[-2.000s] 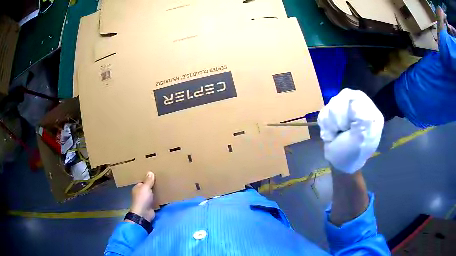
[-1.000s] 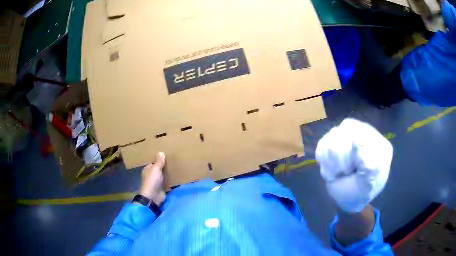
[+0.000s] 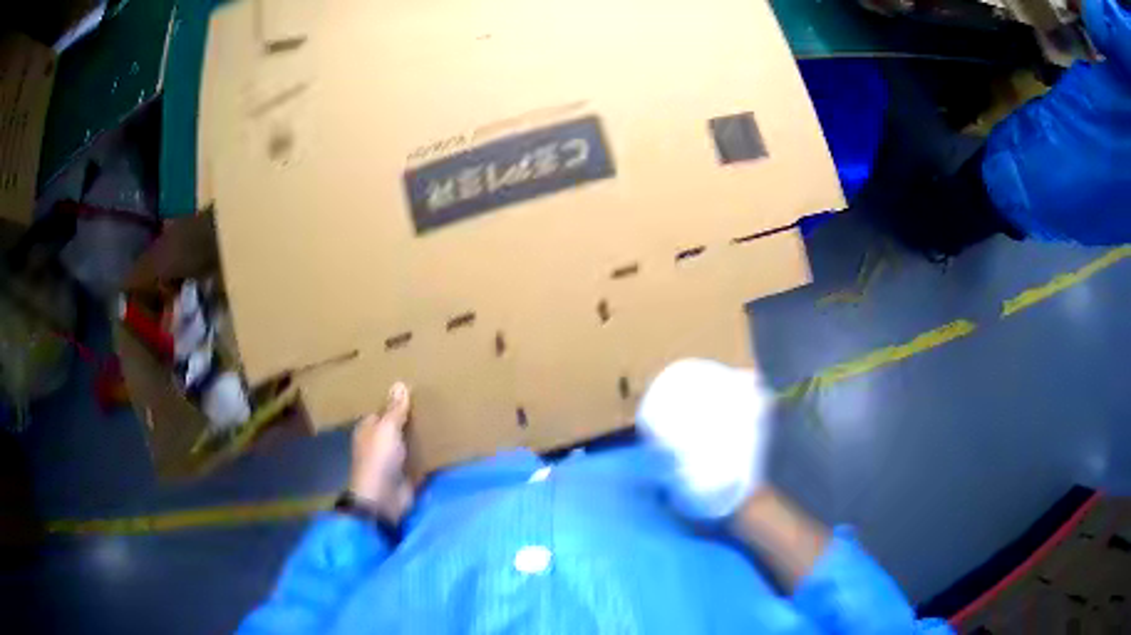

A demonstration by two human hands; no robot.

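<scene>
A large brown box blank (image 3: 521,273) lies printed face up before me, its dark "CEPTER" panel upside down. Small dark slots run along its near part. My left hand (image 3: 382,453), bare with a dark wristband, grips the near left edge, thumb on top and fingers hidden beneath. My right hand (image 3: 705,434), in a white glove, is blurred at the near right edge of the blank. Its fingers cannot be made out, and no rod shows.
A green bench (image 3: 184,124) shows beside the blank. An open carton of rubbish (image 3: 174,422) stands at left on the floor. A blue bin-like shape (image 3: 856,137) is under the bench at right. Another person's blue sleeve (image 3: 1067,155) is at upper right. A brown stack (image 3: 1067,583) is at lower right.
The blank has shifted up and slightly right in view. My right hand first moved clear of it, then left to its near right edge. The thin rod seen earlier no longer shows.
</scene>
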